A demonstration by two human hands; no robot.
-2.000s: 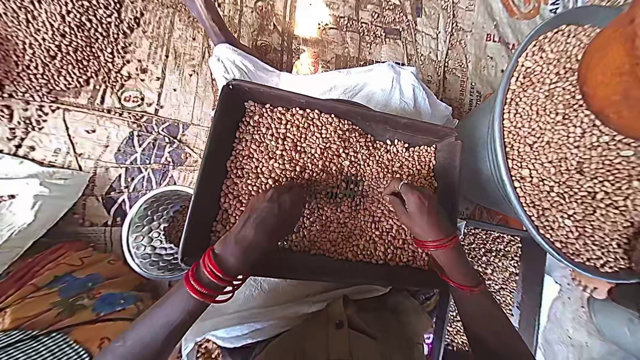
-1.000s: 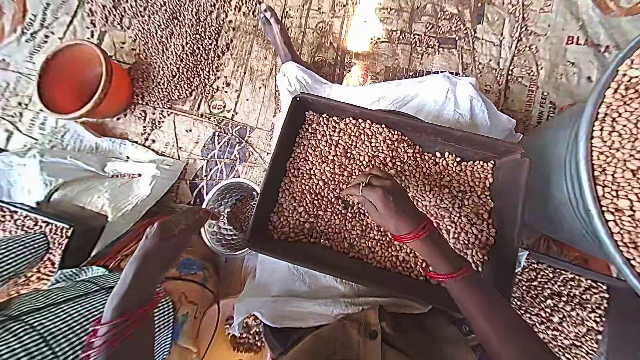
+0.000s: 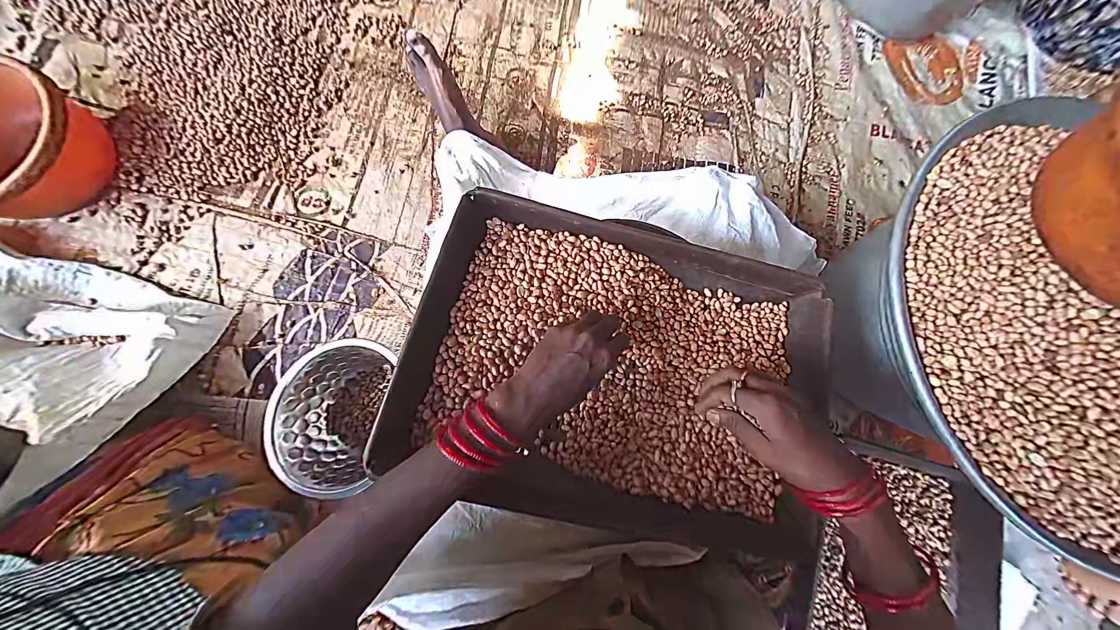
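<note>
A dark rectangular metal tray point(image 3: 809, 350), full of reddish-brown nuts or beans point(image 3: 560, 271), lies tilted across the lap over white cloth. My left hand point(image 3: 564, 372), with red bangles at the wrist, is over the middle of the nuts with its fingers bent down. Whether it pinches anything is hidden. My right hand point(image 3: 757, 416), wearing rings and red bangles, touches the nuts near the tray's right side, thumb and fingers close together; I cannot tell if a nut is between them. A dimpled metal bowl point(image 3: 297, 437) with small dark pieces stands against the tray's left side.
A large metal tub point(image 3: 906, 306) heaped with nuts, an orange vessel point(image 3: 1072, 201) on them, stands at right. A second tray point(image 3: 976, 525) lies below it. An orange pot point(image 3: 74, 166) and nuts spread on printed sheets point(image 3: 236, 96) are at upper left. White sacking point(image 3: 114, 367) lies at left.
My left hand has come from beside the metal bowl back over the nuts in the tray. My right hand has moved from the tray's middle toward its right side. The view has shifted.
</note>
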